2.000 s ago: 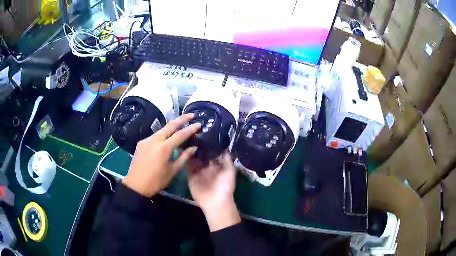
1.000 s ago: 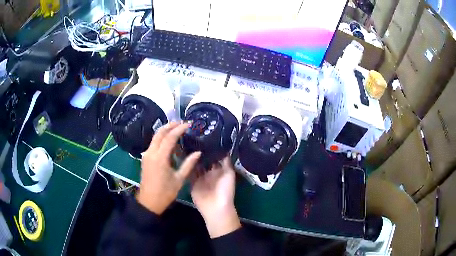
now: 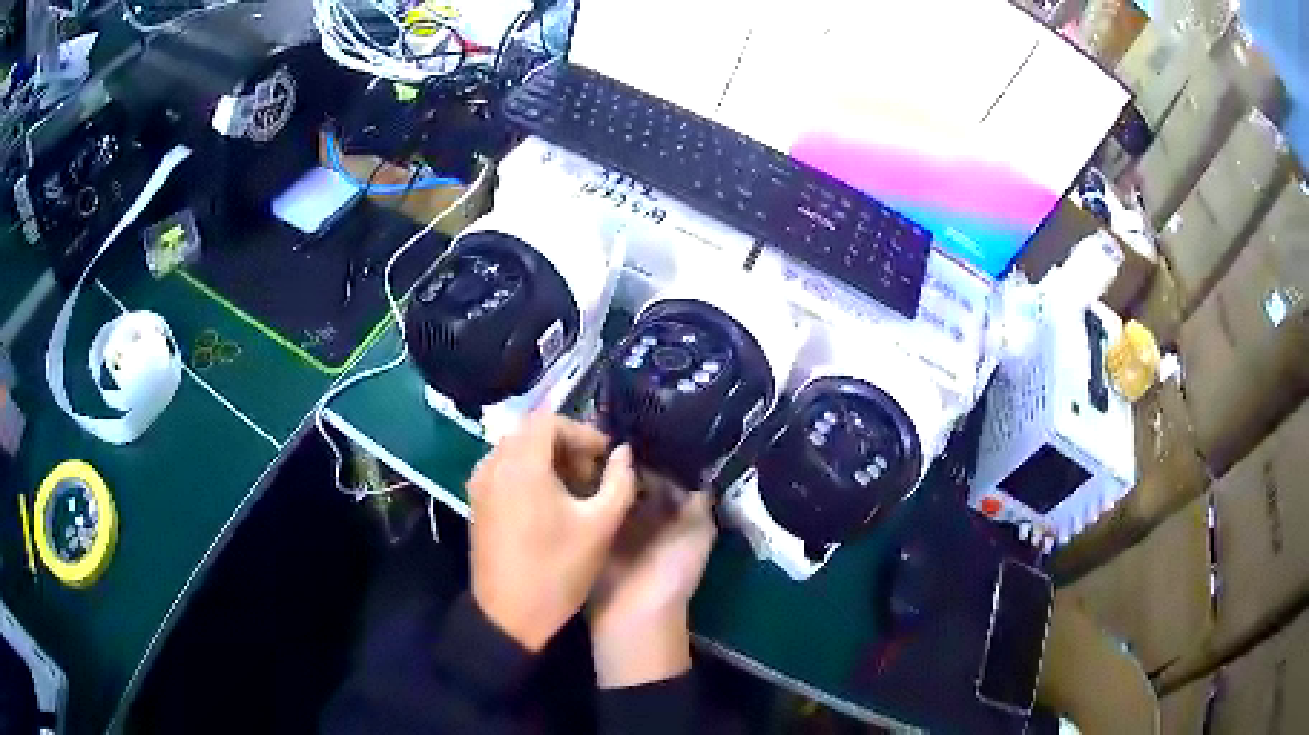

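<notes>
Three white-and-black dome cameras stand in a row on the green bench: a left one (image 3: 493,319), a middle one (image 3: 689,388) and a right one (image 3: 837,462). Their lenses and LEDs face up toward me. My left hand (image 3: 550,517) is at the lower left edge of the middle camera, thumb and forefinger pinched close together. My right hand (image 3: 653,574) is beside it under the ball's lower edge, partly hidden behind my left hand. Whether a small part is between the fingers cannot be made out.
A keyboard (image 3: 732,180) lies on white boxes below the monitor (image 3: 919,86). A white power unit (image 3: 1055,431) and a phone (image 3: 1015,635) are at the right. A label roll (image 3: 137,376) and yellow tape roll (image 3: 75,523) lie at the left. Brown cartons (image 3: 1235,474) stack far right.
The view has turned, so the cameras appear tilted and further right. My left hand has moved from the middle ball's face down to its lower edge, its fingers closing together. My right hand remains low.
</notes>
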